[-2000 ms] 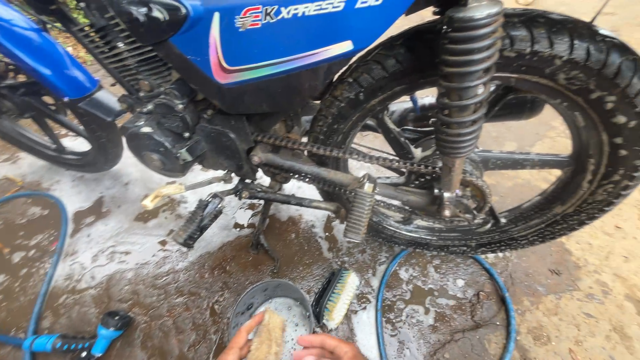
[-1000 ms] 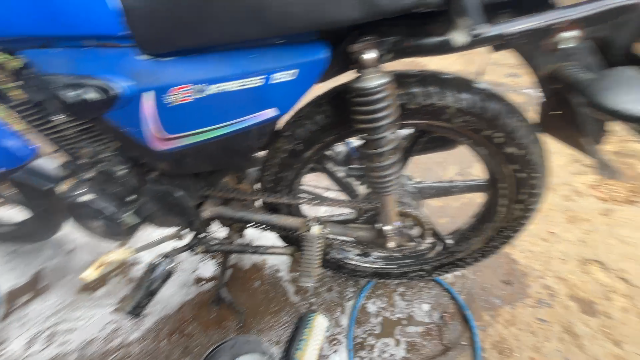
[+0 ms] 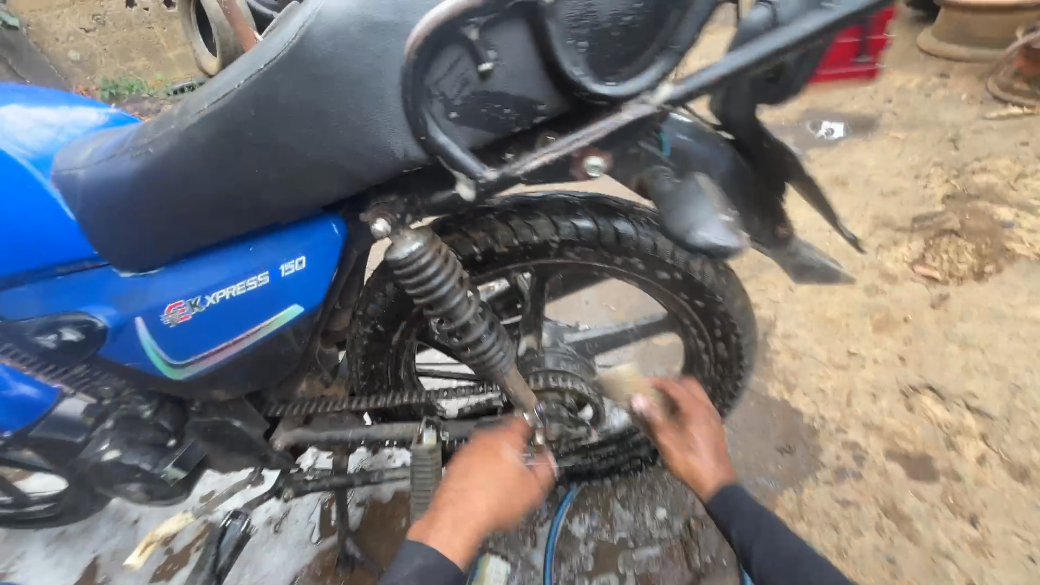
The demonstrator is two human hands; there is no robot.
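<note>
A blue motorcycle point(image 3: 219, 317) with a black seat fills much of the view, its wet rear wheel point(image 3: 715, 325) at the centre. My right hand point(image 3: 686, 431) grips a pale, blurred scrubbing pad or brush point(image 3: 621, 383) close to the rear sprocket point(image 3: 569, 398). My left hand point(image 3: 491, 479) is at the lower end of the rear shock absorber point(image 3: 451, 301), by the axle; its fingers are blurred, and whether it holds anything cannot be told. The drive chain point(image 3: 366, 402) runs forward from the sprocket, above the footrest point(image 3: 425, 467).
A blue hose point(image 3: 556, 528) lies on wet ground below the wheel, and part of a brush point(image 3: 491, 569) shows at the bottom edge. Soapy foam point(image 3: 41, 544) covers ground at the lower left. A red crate point(image 3: 853, 49) and a wheel rim point(image 3: 975, 28) stand at the back right.
Both hands were low by the basin two seconds ago, with a pale pad in the left; now they are up at the rear wheel. The view has swung up and toward the rear.
</note>
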